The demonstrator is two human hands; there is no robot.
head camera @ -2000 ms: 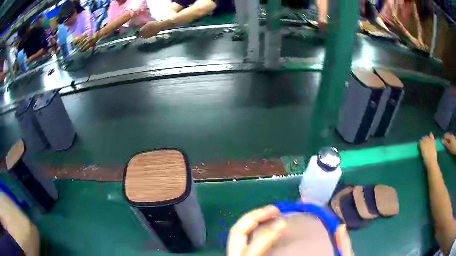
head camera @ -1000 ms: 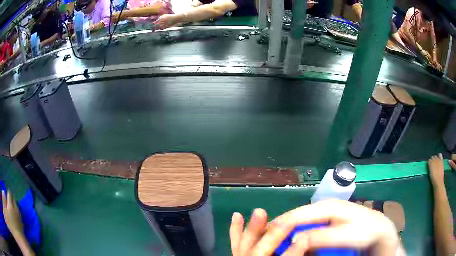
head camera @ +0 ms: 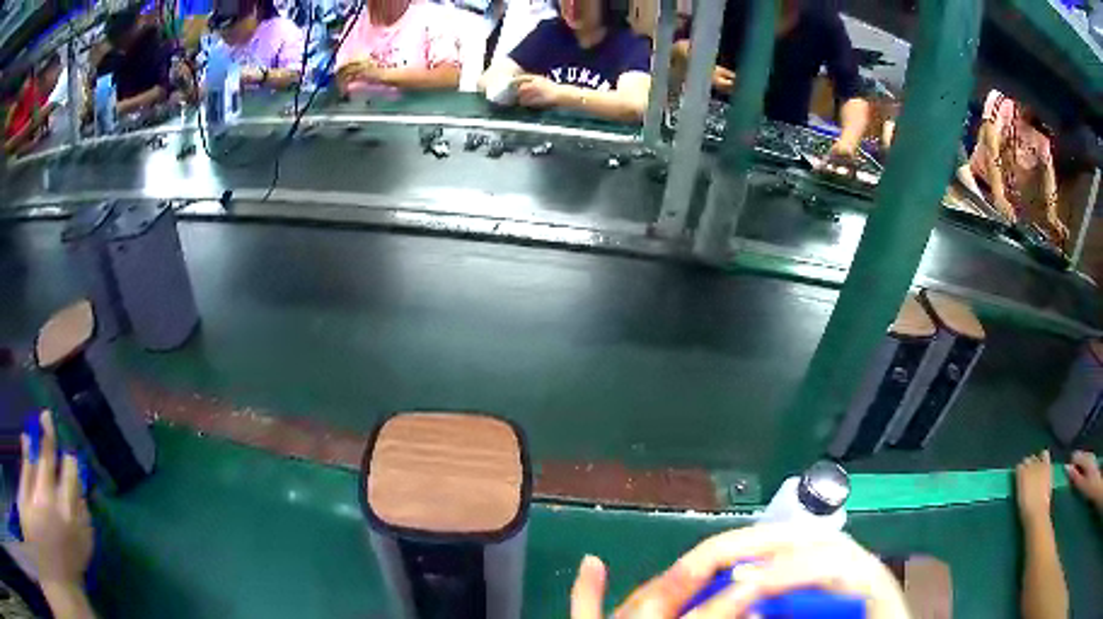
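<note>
My right hand (head camera: 810,562) is large at the bottom edge, right of centre, bent over a bright blue cleaning cloth (head camera: 804,602). Whatever is under the cloth is hidden. A fingertip (head camera: 589,585) to its left seems to be my left hand's; the rest is cut off or covered, so its grip does not show. A speaker (head camera: 448,478) with a brown wood-grain top, black front strip and grey sides stands upright on the green ledge, left of my hands and touched by neither.
A white bottle (head camera: 808,496) with a silver cap stands behind my right hand, beside a partly hidden loose end panel (head camera: 925,586). A green post (head camera: 889,230) rises behind. Speaker pairs stand on the belt left (head camera: 151,278) and right (head camera: 931,363). Neighbours' hands show at both sides.
The view has shifted, showing more of the people opposite. The brown-pink face framed by blue cloth between my fingers is now covered by my right hand. The wood-topped speaker still stands on the ledge.
</note>
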